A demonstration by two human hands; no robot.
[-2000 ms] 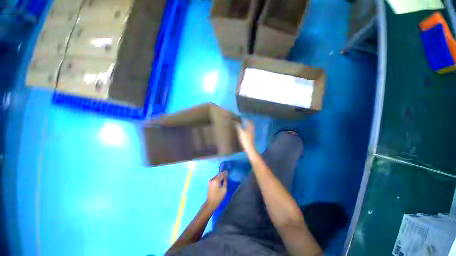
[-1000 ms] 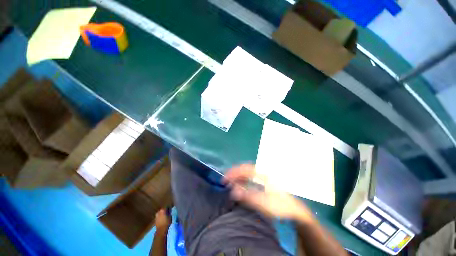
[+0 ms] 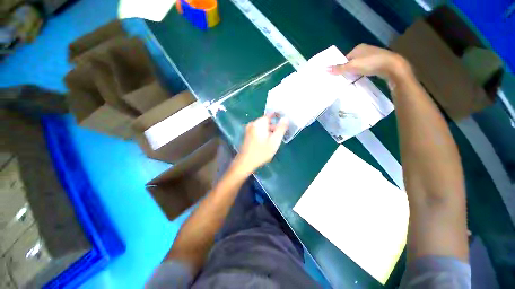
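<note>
A group of white retail boxes [image 3: 308,90] lies on the dark green bench. My left hand [image 3: 262,138] grips their near left end with thumb and fingers. My right hand [image 3: 367,62] grips their far right end from above. Another white box [image 3: 353,115] with print lies beside them, under my right forearm's side, and my hands are not on it. A white label sheet [image 3: 361,209] with a yellowish edge lies flat on the bench nearer to me. Glare hides the seams between the held boxes.
An open brown carton [image 3: 164,149] holding a white box row stands below the bench, with an empty one [image 3: 189,180] nearer. An orange and blue ring [image 3: 200,12] lies at the bench's far left. Another brown carton [image 3: 440,62] stands at right. A blue pallet [image 3: 84,197] is on the floor.
Both hands have come up onto the white boxes and taken hold of them. My left hand has left the empty brown carton. The view has turned, so the scale is mostly out of view.
</note>
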